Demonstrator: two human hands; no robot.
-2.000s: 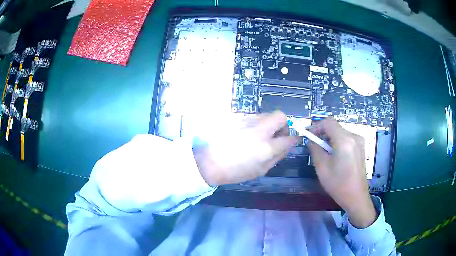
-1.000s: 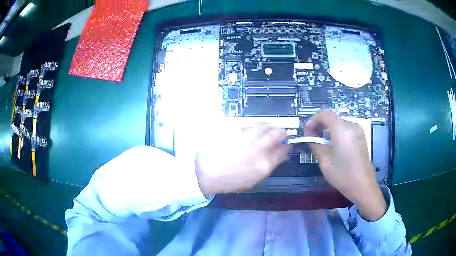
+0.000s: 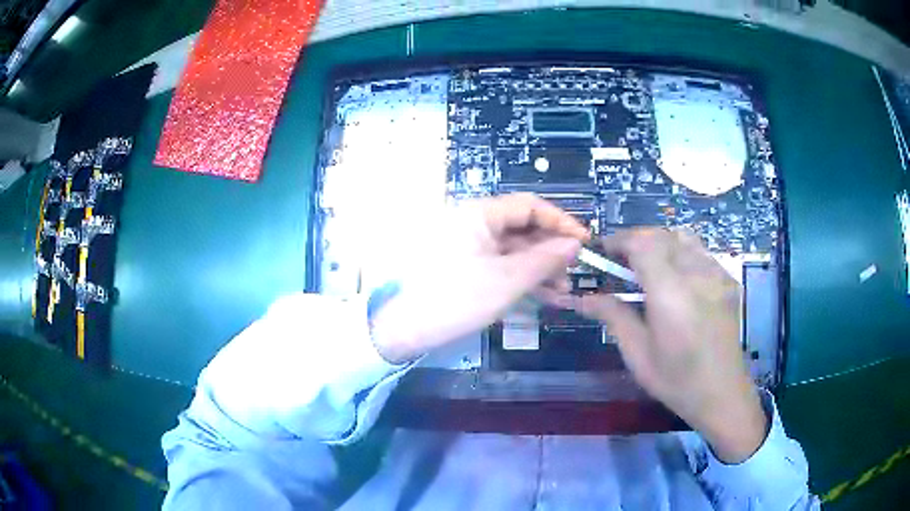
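Observation:
The laptop top case (image 3: 469, 359) lies in front of me with its bright silver inside up. The black motherboard (image 3: 621, 140) sits across its upper and right part. My left hand (image 3: 474, 264) and my right hand (image 3: 688, 309) are over the lower middle of the case, bare and blurred. A white flat ribbon cable (image 3: 606, 264) runs between their fingertips, its left end at my left fingers and its right end in my right fingers. A second short white strip shows just below it by my right hand. The cable's ends are hidden by the fingers.
A red bubble wrap bag (image 3: 237, 90) lies at the upper left. At the far left, small cable assemblies (image 3: 92, 228) with orange-yellow strips lie in rows on a black mat (image 3: 105, 329). White strips (image 3: 904, 235) are at the right edge. A small white piece (image 3: 867, 272) lies right of the case.
The cable between my hands has changed from level to slanting down rightward. A second white strip now shows below it. My left fingers have lifted and spread; the whole view has shifted slightly.

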